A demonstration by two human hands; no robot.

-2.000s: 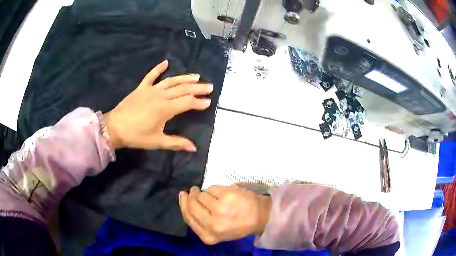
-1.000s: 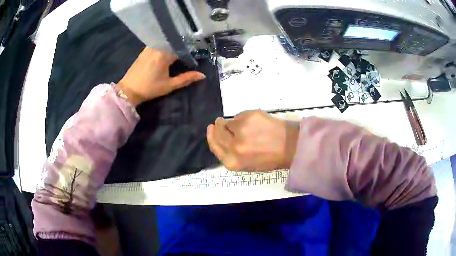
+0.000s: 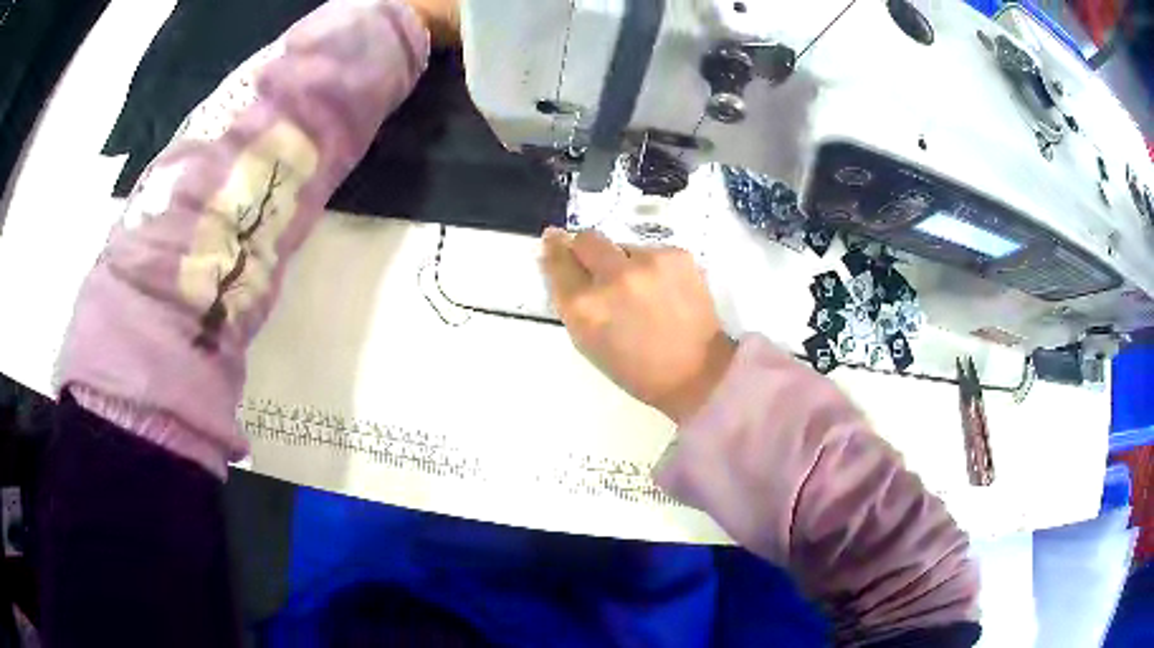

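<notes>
The black fabric panel lies on the white machine table, its near edge just below the sewing machine head. Its right corner is under the presser foot area. My right hand is at that corner, fingertips pinched together on the panel's edge. My left hand is at the top edge, mostly hidden behind my sleeve and the machine head; its fingers do not show.
A pile of small black-and-white squares lies below the control panel. Thread snips lie right of it. Printed ruler markings run along the table's front edge. A blue bin with white sheets stands at right.
The panel has moved away from me under the machine head, baring the table's front part. My left hand has moved far up. My right hand has moved up with the panel's corner.
</notes>
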